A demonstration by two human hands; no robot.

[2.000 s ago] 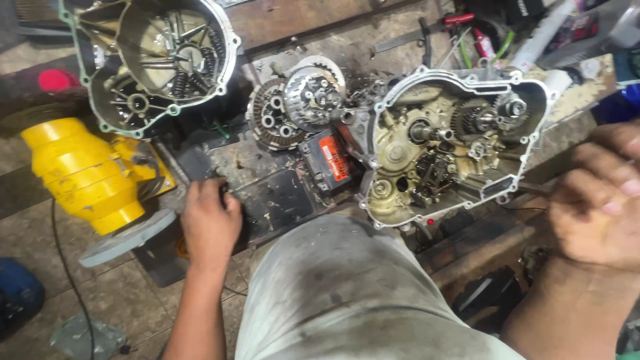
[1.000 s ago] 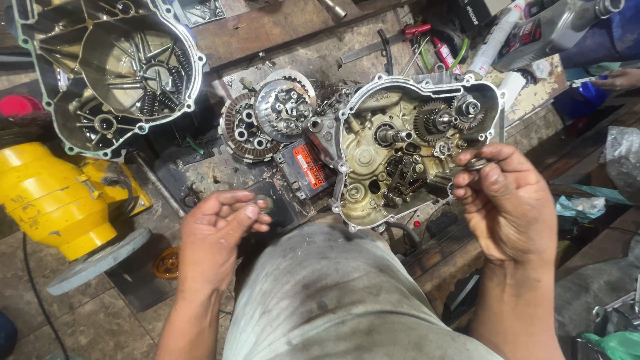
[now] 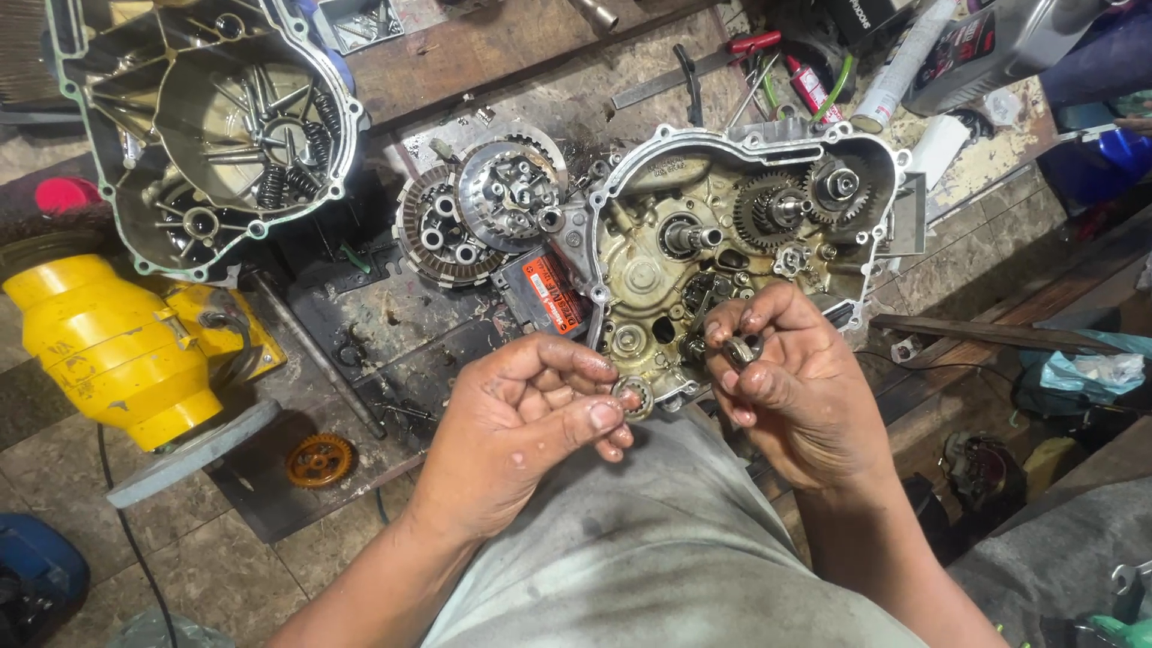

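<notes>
My left hand [image 3: 531,423] pinches a small toothed metal ring [image 3: 634,396] between thumb and fingers. A second small round metal part [image 3: 742,349] is held by the fingertips of my right hand [image 3: 792,387]. Both hands are in front of the lower edge of an open engine crankcase [image 3: 643,274] with gears [image 3: 772,209] and shafts exposed. Left of the crankcase lie a clutch basket [image 3: 511,193], clutch plates [image 3: 432,261] and a battery [image 3: 545,292] with an orange label. My fingers hide some of the crankcase's lower parts.
An engine side cover [image 3: 346,171] holding bolts and springs is at the upper left. Below it are a yellow bench grinder [image 3: 108,346] with a grey wheel [image 3: 193,450], a metal rod [image 3: 315,355] and an orange gear [image 3: 320,460]. A steel ruler [image 3: 670,81] and bottles [image 3: 999,58] lie behind the crankcase.
My left hand has risen from low beside the bench and moved right, toward my right hand. The right hand has come in from the right edge to before the crankcase. The view has shifted.
</notes>
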